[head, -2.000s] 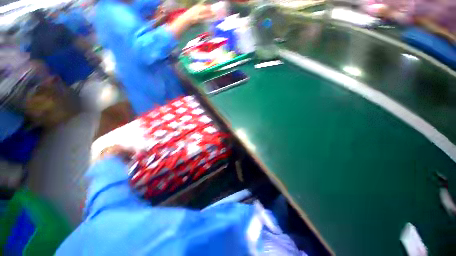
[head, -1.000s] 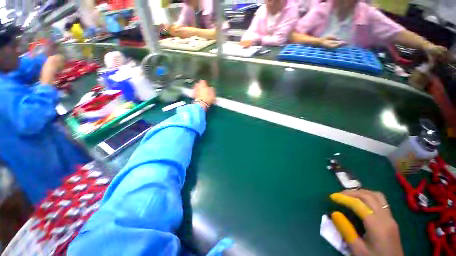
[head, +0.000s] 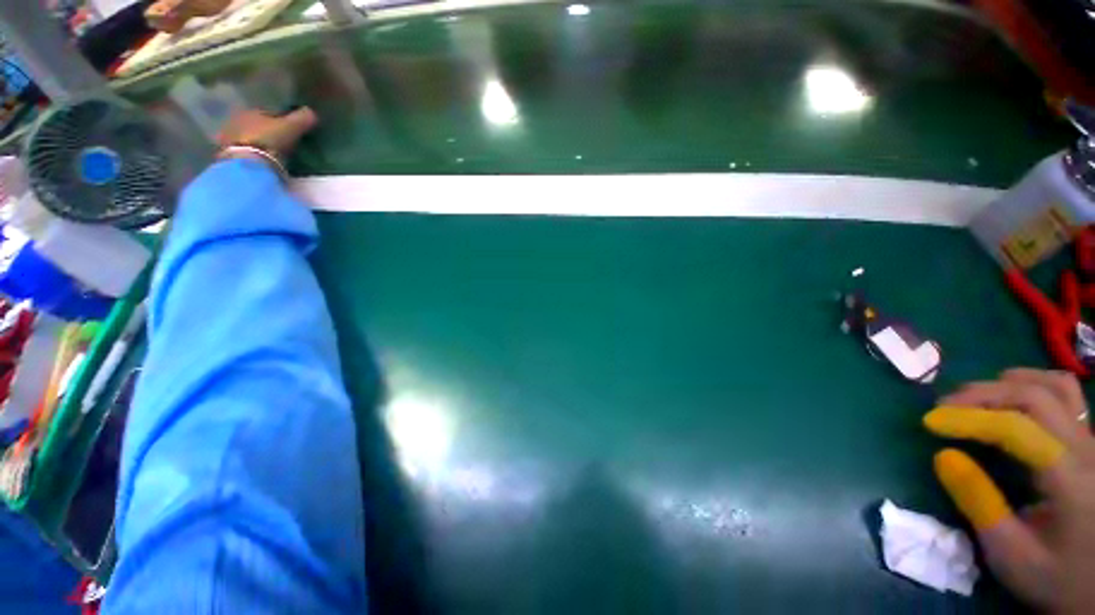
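Observation:
My left hand (head: pixel 267 130) reaches far out over the dark green belt, past the white edge strip; a small dark spot shows at its fingertips, and I cannot tell if it holds anything. My right hand (head: pixel 1042 463) rests at the right edge, partly cut off, with yellow finger cots on thumb and index finger, which are apart with nothing visible between them. A crumpled white wipe (head: pixel 928 549) lies just left of my right thumb. A small black-and-white part (head: pixel 898 346) lies alone on the green mat (head: pixel 600 360) above my right hand.
A round desk fan (head: pixel 99 162) stands at left, beside my left forearm. A green tray (head: pixel 75 408) with pens and a dark phone (head: pixel 96 487) are below it. At right stand a white pump bottle (head: pixel 1035 216) and red clamps (head: pixel 1052 315). The conveyor belt (head: pixel 660 102) runs across the top.
The view has swung right and down towards the mat. My left hand has moved from the white strip's end onto the belt beside the fan. My right hand lies farther from the wipe.

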